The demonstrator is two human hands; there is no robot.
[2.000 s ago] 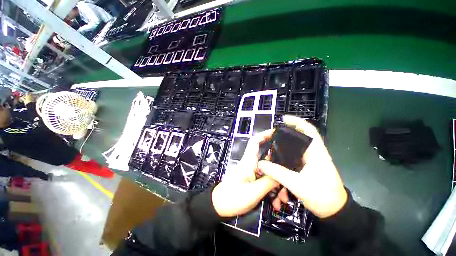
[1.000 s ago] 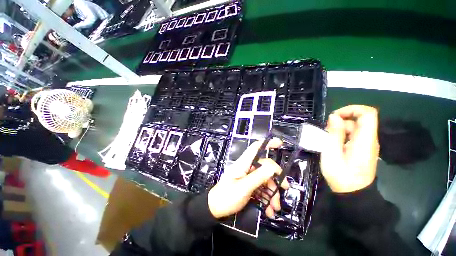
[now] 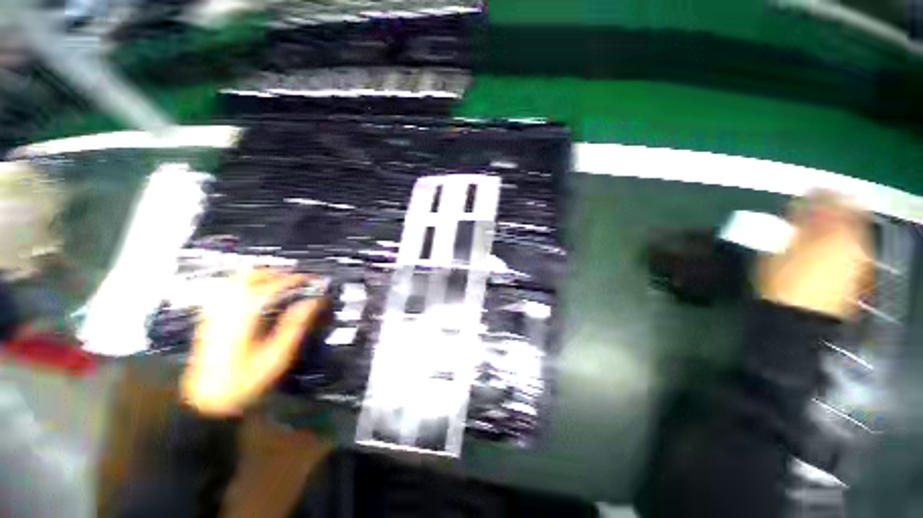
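The view is strongly blurred. My left hand (image 3: 243,344) is over the lower left part of the black blister tray (image 3: 304,162), with a dark part (image 3: 312,329) at its fingertips; whether it grips it is unclear. My right hand (image 3: 822,258) is off the tray at the right and pinches a small white piece, release liner (image 3: 757,232). The adhesive sheet (image 3: 471,293), a long white-edged strip with dark cells, lies across the tray.
Loose white backing strips (image 3: 147,263) lie left of the tray. A dark clump (image 3: 683,265) lies right of it. Another black tray (image 3: 354,61) is on the green conveyor (image 3: 688,116) behind a white rail (image 3: 698,160). A pale fan (image 3: 28,218) shows at the left edge. Gridded sheets (image 3: 850,374) lie far right.
My hands have moved far apart. My left hand went left across the tray, and my right hand went right with the white piece. The view has shifted and blurred.
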